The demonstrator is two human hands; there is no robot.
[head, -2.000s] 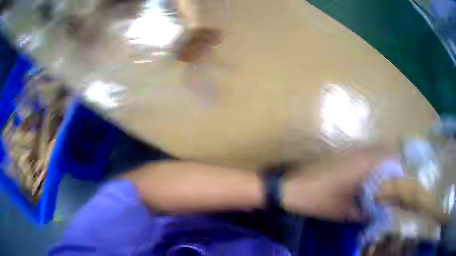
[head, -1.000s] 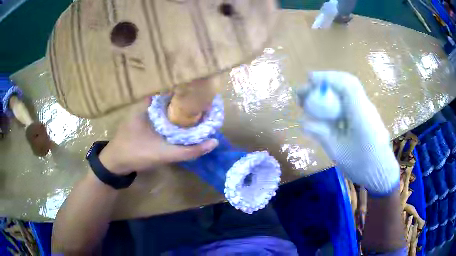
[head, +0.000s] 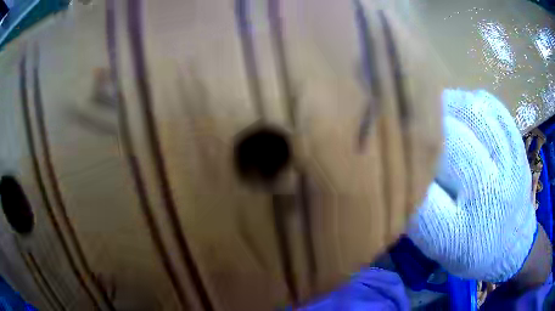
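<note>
The tan sandal sole (head: 207, 200), with dark grooved lines and two dark round holes, is very close to the camera and fills most of the view. My right hand (head: 481, 182) wears a white knitted glove and is at the sole's right edge. Its fingers are partly hidden behind the sole, so I cannot tell what it holds. My left hand, the shorts part and the rest of the leg part are not visible; the sole covers that area.
Shiny film-covered tabletop (head: 462, 48) shows at the upper right. Tan legs in a bin (head: 535, 159) show at the right edge, beside blue plastic. A purple garment (head: 365, 294) is at the bottom.
The sole has come much closer and now hides my left hand and the shorts part. My gloved right hand has moved right and slightly down; the glue bottle no longer shows.
</note>
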